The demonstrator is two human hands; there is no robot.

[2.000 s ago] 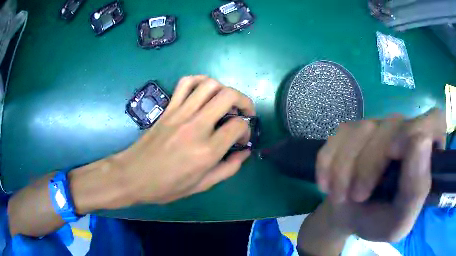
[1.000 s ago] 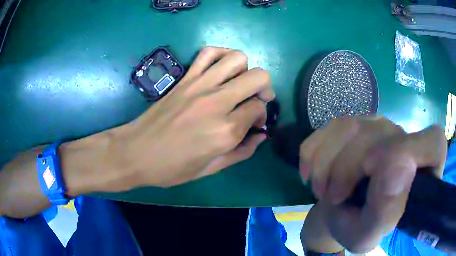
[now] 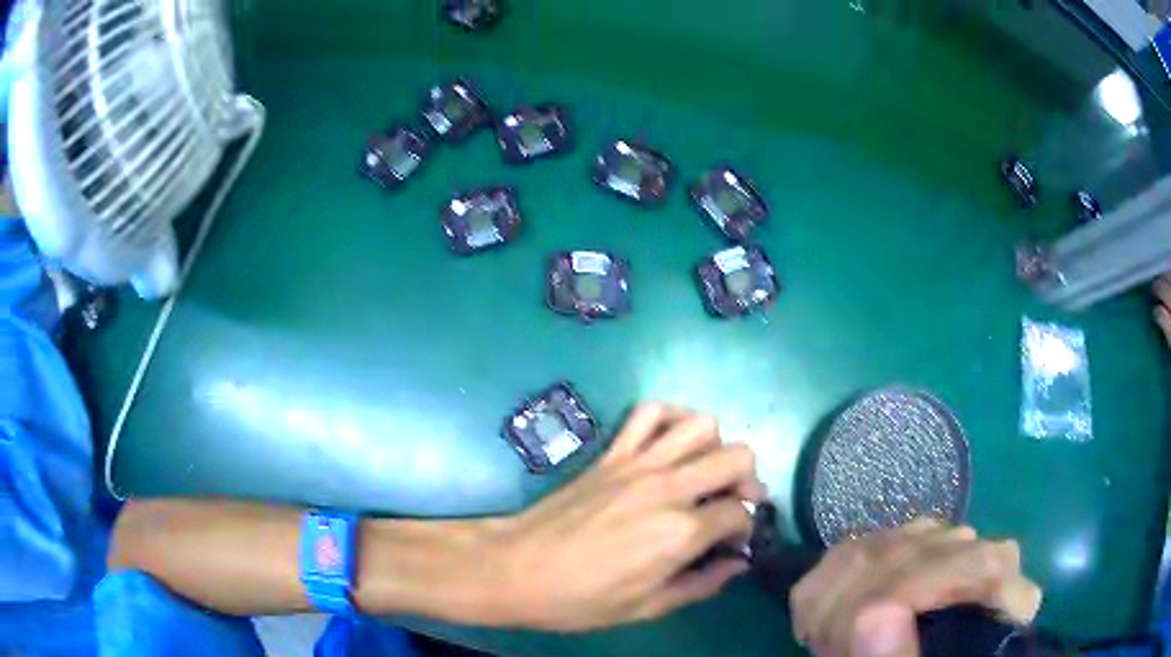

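Note:
My left hand point(image 3: 642, 526), with a blue wristband point(image 3: 329, 561), holds a small black device housing point(image 3: 760, 526) at the lower centre; the fingers hide most of it. My right hand point(image 3: 909, 584) grips a black electric screwdriver point(image 3: 957, 631). Its dark nose points left at the held housing; the bit tip cannot be made out. The round screw tray point(image 3: 890, 469), with a dark rim and grey speckled surface, is just beyond my right hand. One housing point(image 3: 551, 427) lies just beyond my left hand.
Several more housings point(image 3: 588, 284) lie spread across the green bench. A white fan point(image 3: 122, 128) with a white cord is at the left, beside a blue sleeve point(image 3: 39, 424). A clear plastic bag point(image 3: 1056, 380) and a grey bar point(image 3: 1115, 244) are at the right.
The view has tilted up and widened, showing the fan and more housings. Both hands appear lower in the picture, still holding the housing and the screwdriver.

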